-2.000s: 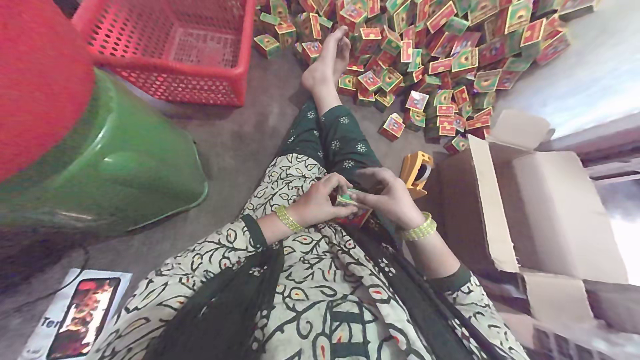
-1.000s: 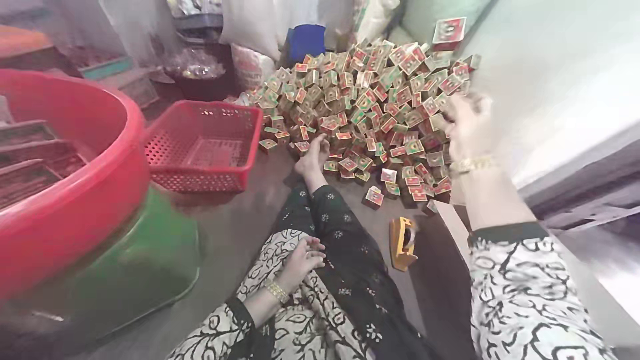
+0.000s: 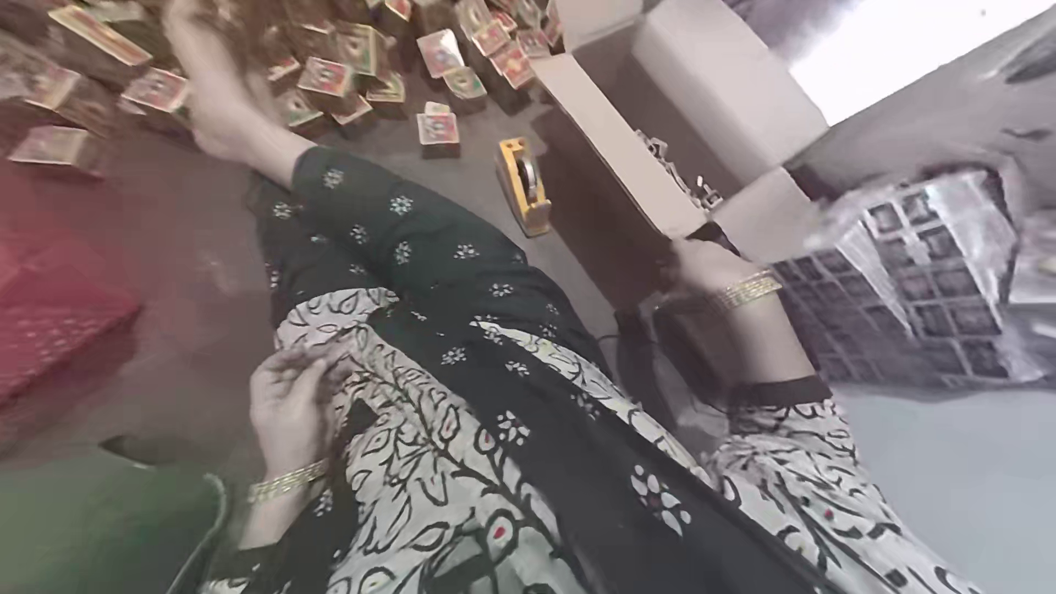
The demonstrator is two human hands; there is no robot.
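My left hand [image 3: 293, 396] rests on my patterned clothing with its fingers curled; nothing can be made out in it. At the near corner of an open cardboard box [image 3: 615, 153] is my right hand [image 3: 714, 268], its fingers hidden by the box's edge and blur, so what it touches inside is unclear. Small pale pieces [image 3: 705, 194] show within the box. A yellow tape dispenser [image 3: 524, 188] stands on the floor between my leg and the box. Beyond it lies a small printed carton [image 3: 438, 132], near the pile of like cartons [image 3: 326, 78].
My bare foot [image 3: 219, 124] is stretched out to the pile. A red plastic basket [image 3: 58, 313] stands at the left, with a blurred green object [image 3: 107, 528] below it. Right of the box is a dark gridded pack [image 3: 932, 272] under clear plastic film.
My two hands were together over my lap, then my right hand was raised out by the carton pile; now it is down at the box. My left hand stays at my lap. The view has tilted down.
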